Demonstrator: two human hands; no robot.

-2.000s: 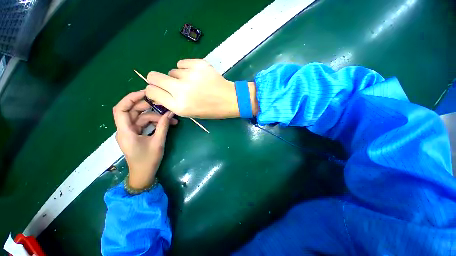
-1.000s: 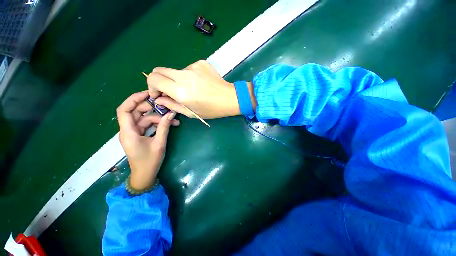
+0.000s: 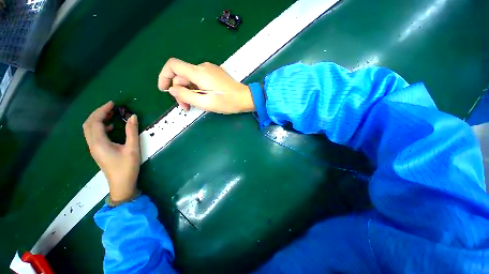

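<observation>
My left hand (image 3: 117, 155) is over the belt at the left, thumb and fingers curved around a small dark electronic module (image 3: 124, 113). The module shows between the thumb tip and the fingertips; whether it is gripped or resting on the belt cannot be told. My right hand (image 3: 212, 88), with a blue wrist strap (image 3: 258, 103), is closed on a thin pale stick (image 3: 206, 91) over the white rail. The stick lies nearly level across the fingers. The two hands are apart.
Another dark module (image 3: 229, 20) lies on the green conveyor belt (image 3: 145, 48) at the top. The white rail (image 3: 268, 36) with dark specks crosses diagonally. A red bin (image 3: 37, 263) is at lower left, a tray (image 3: 19, 32) at upper left. The strap cord (image 3: 300, 152) crosses the green mat (image 3: 236, 214).
My left hand has moved left, away from my right hand, with the module between its fingers. My right hand has lifted off the module, and the stick has turned nearly level. The far module has shifted right.
</observation>
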